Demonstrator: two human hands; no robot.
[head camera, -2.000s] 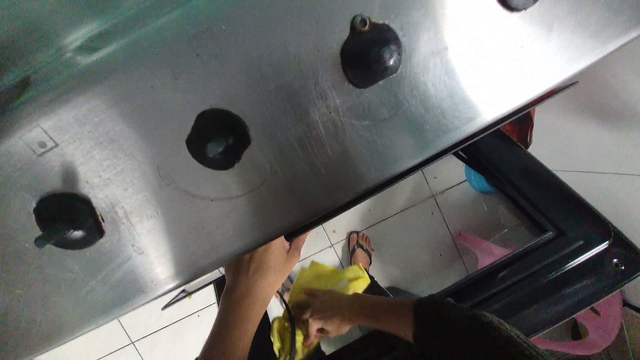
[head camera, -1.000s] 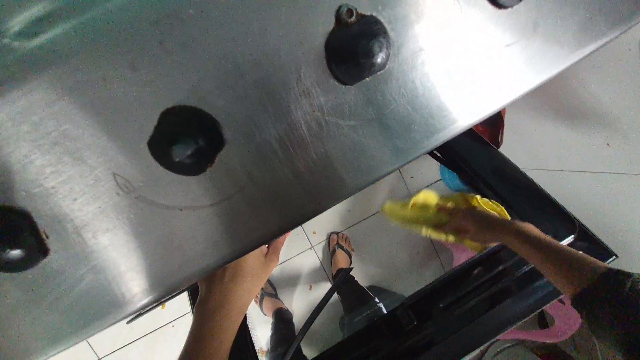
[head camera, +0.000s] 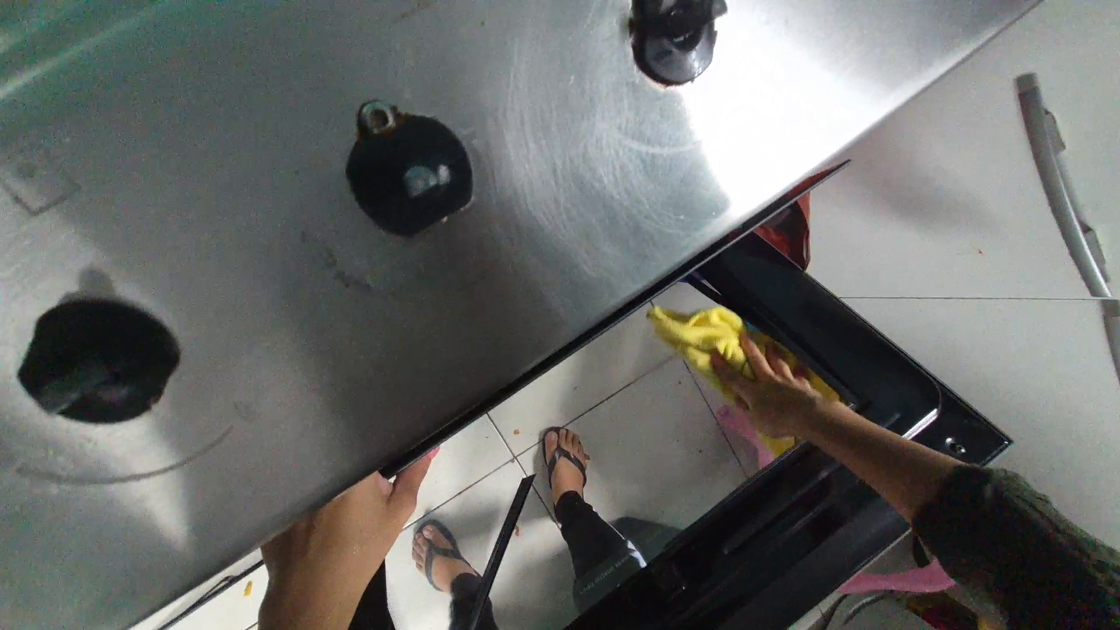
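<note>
A stainless steel stove panel (head camera: 542, 236) with several dark openings fills the upper left. My left hand (head camera: 354, 534) grips the panel's lower edge, the thumb showing and the other fingers hidden beneath. My right hand (head camera: 770, 389) presses a yellow cloth (head camera: 700, 332) against the inner side of a black glossy frame (head camera: 875, 350), which looks like an oven door or the stove's lower frame. Through the frame's opening, the tiled floor shows. A black knob stem (head camera: 669, 39) sits in the topmost opening.
My feet in flip-flops (head camera: 564, 455) stand on white floor tiles (head camera: 630, 420). A thin black strip (head camera: 507, 542) slants beside them. Pink plastic (head camera: 901, 577) lies below the frame, a red item (head camera: 787, 232) behind its upper corner. A grey handle-like bar (head camera: 1063, 184) is at far right.
My right hand with the yellow cloth has moved from near my left hand over to the right side of the black frame. My left hand has stayed at the panel's edge.
</note>
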